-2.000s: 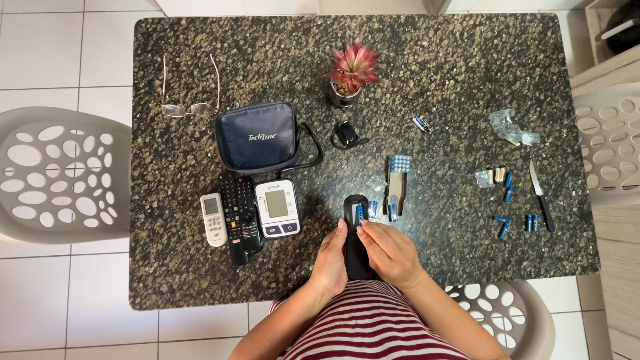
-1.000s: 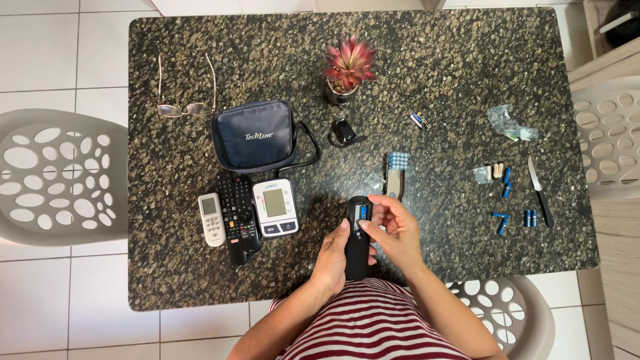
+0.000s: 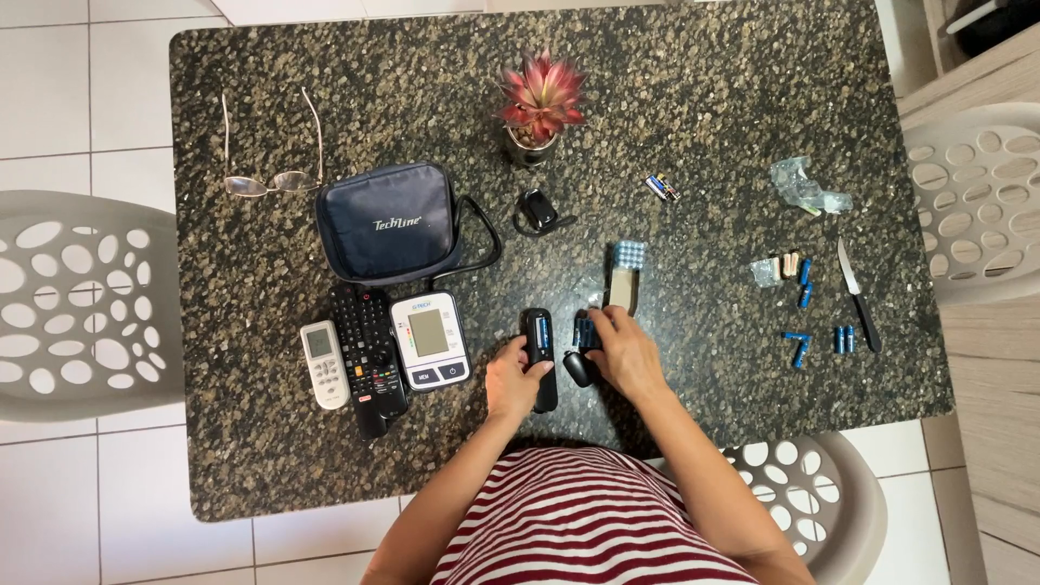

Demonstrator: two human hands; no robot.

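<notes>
A black remote control (image 3: 544,390) lies on the granite table with its battery compartment uncovered and blue battery visible inside. My left hand (image 3: 513,380) holds its left side and lower part. To the right of the remote, my right hand (image 3: 624,351) has its fingertips at blue batteries (image 3: 582,331); whether it grips one is hidden. A small glossy black cover (image 3: 578,369) lies beside the right thumb. Just beyond the right fingers is an opened battery package (image 3: 626,280) with a blue checked end.
Left are a blood pressure monitor (image 3: 428,340), black remote (image 3: 372,349), white remote (image 3: 325,366), navy case (image 3: 390,223) and eyeglasses (image 3: 272,184). A potted succulent (image 3: 542,97) and black strapped device (image 3: 539,210) stand beyond. Right are loose batteries (image 3: 804,294), plastic wrap (image 3: 804,187) and a knife (image 3: 857,296).
My right hand has moved off the remote to the batteries on its right. The remote, held up between both hands before, now lies on the table under my left hand.
</notes>
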